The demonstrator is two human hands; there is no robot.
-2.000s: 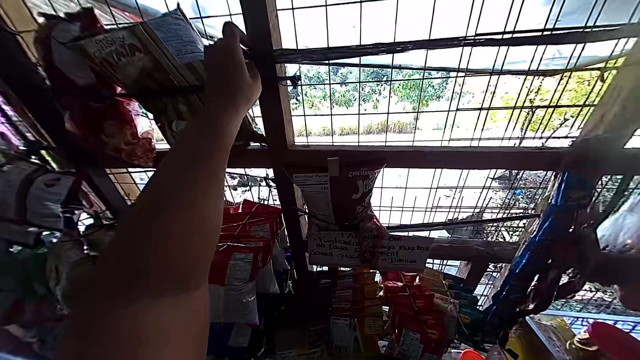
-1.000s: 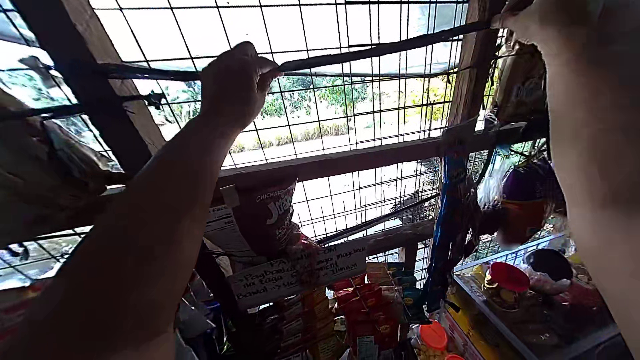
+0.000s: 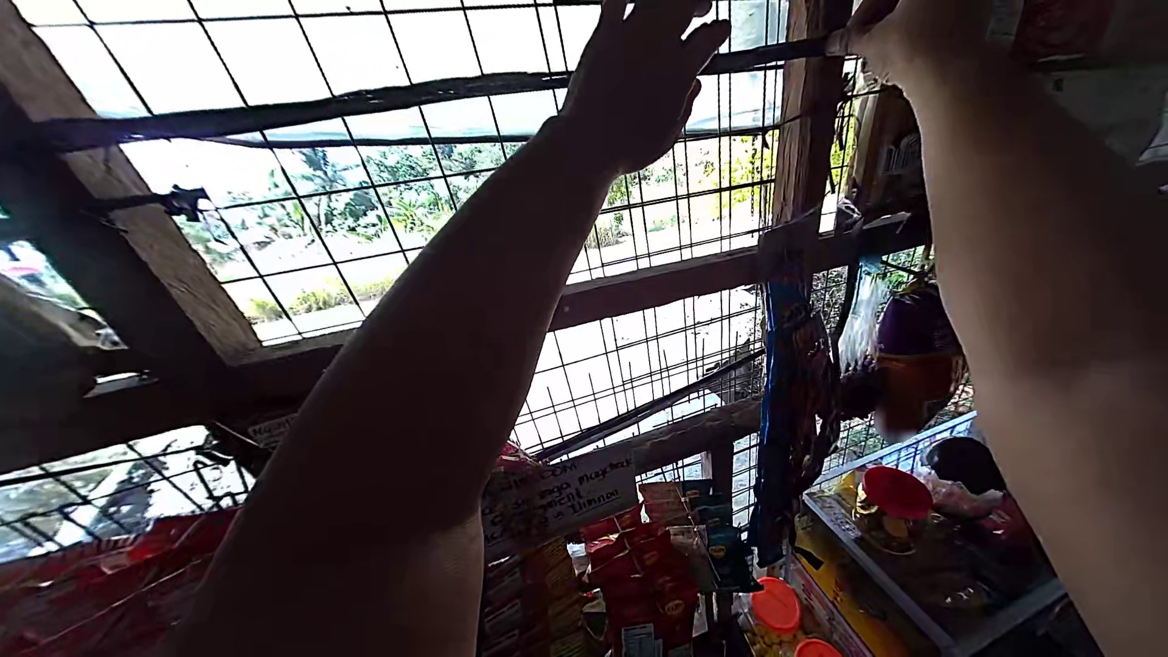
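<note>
A dark strap or band (image 3: 365,100) is stretched across the upper part of a wire mesh window (image 3: 639,347). My left hand (image 3: 643,87) is raised at the top centre, over the strap, with its fingers spread; whether it touches the strap is unclear. At the top right my right hand (image 3: 890,41) is closed on the strap's right part, beside a wooden post (image 3: 812,137). Part of that hand is cut off by the view's edge.
Below the window hang red sachets (image 3: 639,566) and a handwritten cardboard sign (image 3: 566,493). Blue packets (image 3: 783,420) hang in a strip from the rail. At the lower right are a display case (image 3: 958,584) and jars with red lids (image 3: 776,604). A wooden crossbar (image 3: 657,278) spans the mesh.
My left hand has moved right along the strap, away from the snack packs where it was two seconds ago. My right hand came into view one second ago. The view has swung right.
</note>
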